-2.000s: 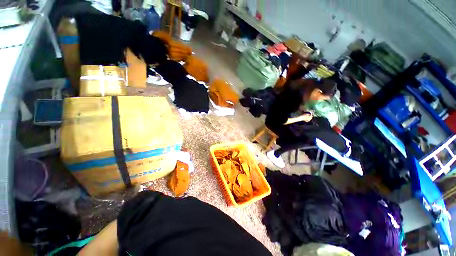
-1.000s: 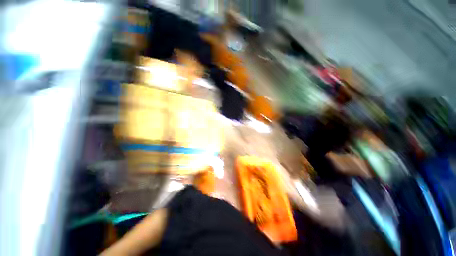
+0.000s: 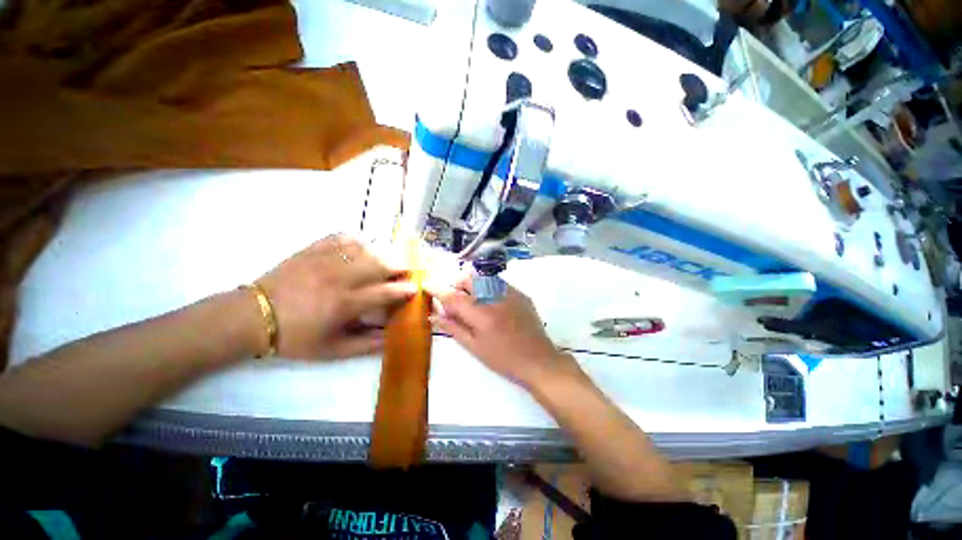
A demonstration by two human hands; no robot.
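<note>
A rust-brown fabric strip [image 3: 403, 390] runs from the lit needle area down over the table's front edge. My left hand [image 3: 322, 301], with a gold bracelet, lies on the strip's left side, fingertips on the cloth close to the needle. My right hand [image 3: 496, 327] holds the strip's right edge between its fingers, just below the presser foot area. The white sewing machine head [image 3: 591, 137] with blue stripe and "JACK" lettering stands above. Glare hides the needle and presser foot.
A larger heap of rust-brown cloth [image 3: 190, 95] lies at the upper left of the white table [image 3: 158, 243]. Red-handled thread snips [image 3: 629, 327] lie right of the needle. A small dark panel [image 3: 784, 388] is set in the table at right. Cardboard boxes [image 3: 728, 487] stand below the front edge.
The view has swung from the workshop floor, with its boxes and orange basket, to the sewing machine. Both hands and the strip are now in view.
</note>
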